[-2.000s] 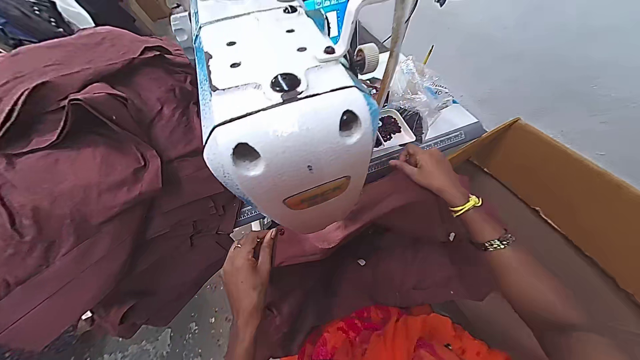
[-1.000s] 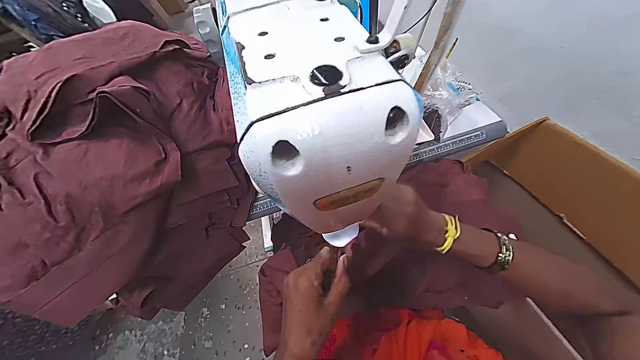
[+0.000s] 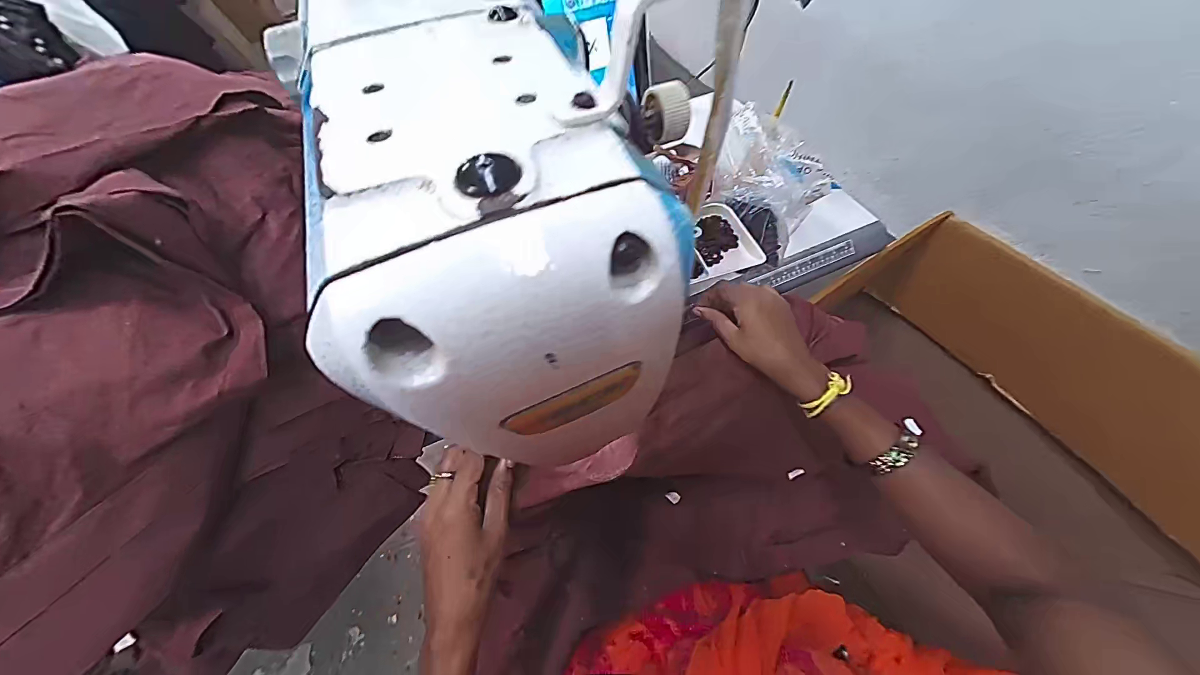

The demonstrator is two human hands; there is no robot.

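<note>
A white machine head (image 3: pixel 506 309), apparently of a sewing or buttoning machine, fills the upper middle and hides the work area beneath it. Maroon cloth (image 3: pixel 731 450) spreads below it and over my lap. My left hand (image 3: pixel 464 525), a ring on one finger, is at the lower edge of the head, its fingertips partly hidden beside the cloth. At the table edge, my right hand (image 3: pixel 755 328) rests on the cloth with curled fingers, near a white tray (image 3: pixel 745 248) of small dark pieces. Whether either hand pinches the cloth is unclear.
A large heap of maroon cloth (image 3: pixel 141 356) lies on the left. An open cardboard box (image 3: pixel 1059 375) stands at the right. Clear plastic wrapping (image 3: pixel 764 159) and a printed ruler strip (image 3: pixel 811 264) are behind my right hand. A thin upright rod (image 3: pixel 720 103) rises beside the machine.
One second ago both hands were close together below the machine head. My right hand has since moved away to the right, toward the tray, and my left hand is at the head's lower left edge.
</note>
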